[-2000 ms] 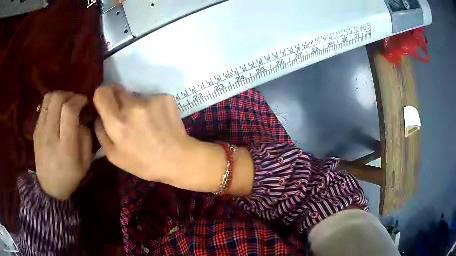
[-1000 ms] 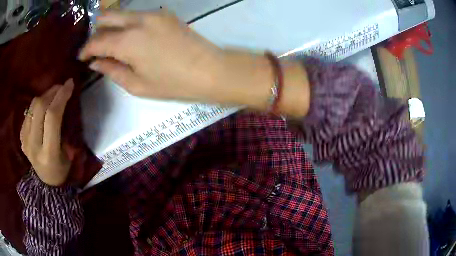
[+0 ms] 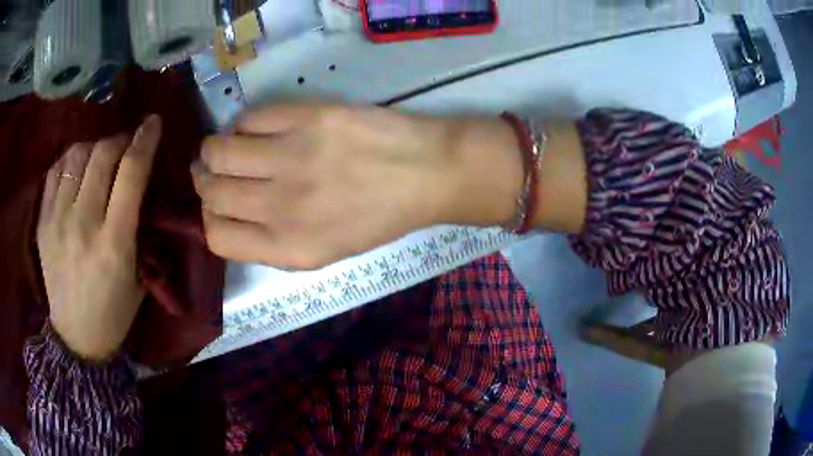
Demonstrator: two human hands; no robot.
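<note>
The dark red-brown fabric (image 3: 174, 329) lies over the left part of the machine bed and hangs over its front edge. My left hand (image 3: 94, 232) lies flat on it, fingers slightly spread, holding nothing. My right hand (image 3: 303, 183) is at the fabric's right edge with its fingers curled. The fingertips point at the cloth, and whether they pinch it is hidden. The silver needle plate (image 3: 225, 89) lies just beyond my right hand. Two off-white ribbed cylinders (image 3: 169, 31) stand over the fabric's far edge. The needle cannot be made out.
A red-cased smartphone (image 3: 431, 20) with a lit screen lies on the machine bed (image 3: 570, 58). A ruler (image 3: 357, 278) runs along the front edge. A grey tray (image 3: 747, 58) is at the right end, with a red bag (image 3: 758, 142) below. Red-navy checked cloth (image 3: 499, 356) covers my lap.
My right hand has moved away from the needle area, slightly nearer me, and its fingers have curled. My left hand remains on the fabric. The view has shifted, and the phone now shows.
</note>
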